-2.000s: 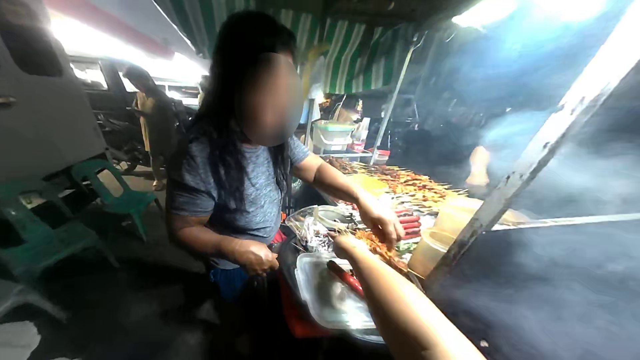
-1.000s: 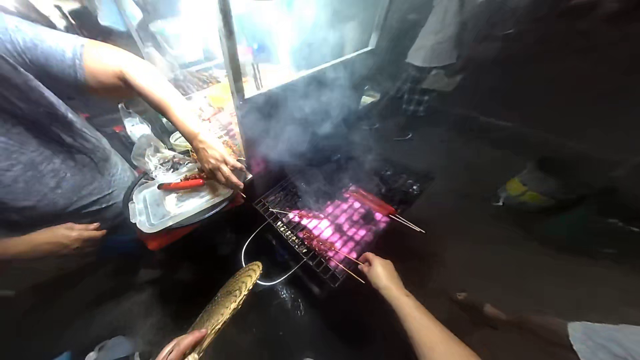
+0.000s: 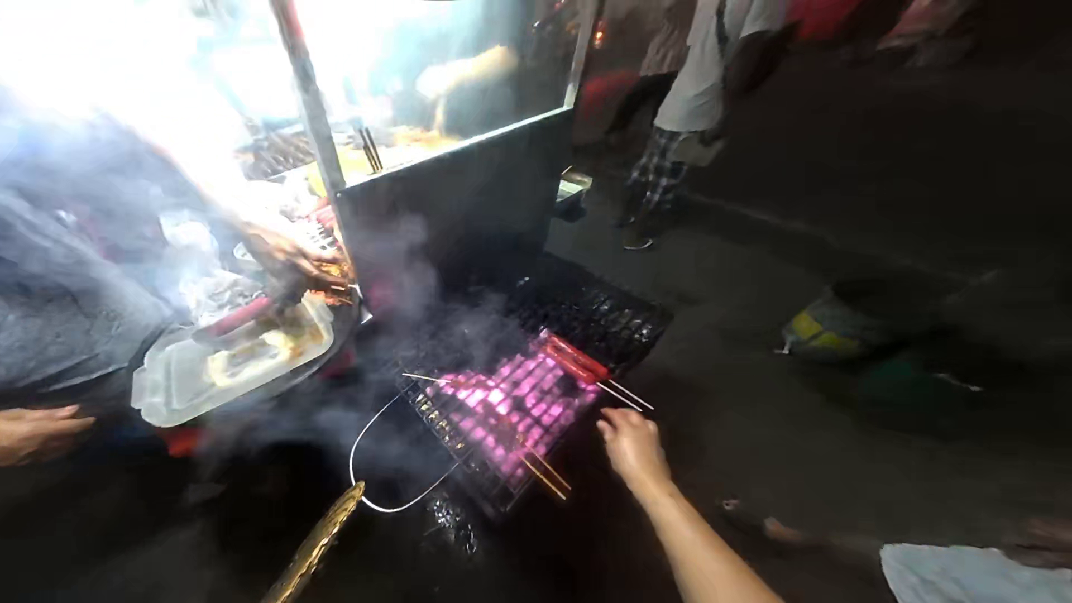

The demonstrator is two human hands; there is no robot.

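Observation:
My right hand (image 3: pixel 632 440) is at the near right edge of the charcoal grill (image 3: pixel 523 402), just below the bare ends of two sticks. Those sticks carry red sausages (image 3: pixel 575 358), which lie side by side over the glowing coals. More skewered meat (image 3: pixel 507 427) lies across the grate, its sticks (image 3: pixel 546 473) poking out toward me. A woven fan (image 3: pixel 322 536) rises from the lower edge, left of the grill; my left hand is out of the frame. Nothing shows between my right fingers and the sticks, though the fingertips are small and slightly blurred.
A person's hand (image 3: pixel 293 255) reaches over food beside a plastic tray (image 3: pixel 234 360) at left; their other hand (image 3: pixel 42 434) is lower. The stall's metal post (image 3: pixel 310 92) and panel stand behind the grill. Smoke drifts over it. A wire loop (image 3: pixel 352 452) sticks out. People stand beyond.
My right hand has let go of the meat skewer's stick and moved to beside the sausage sticks. My left hand, seen on the fan a second ago, has left the view.

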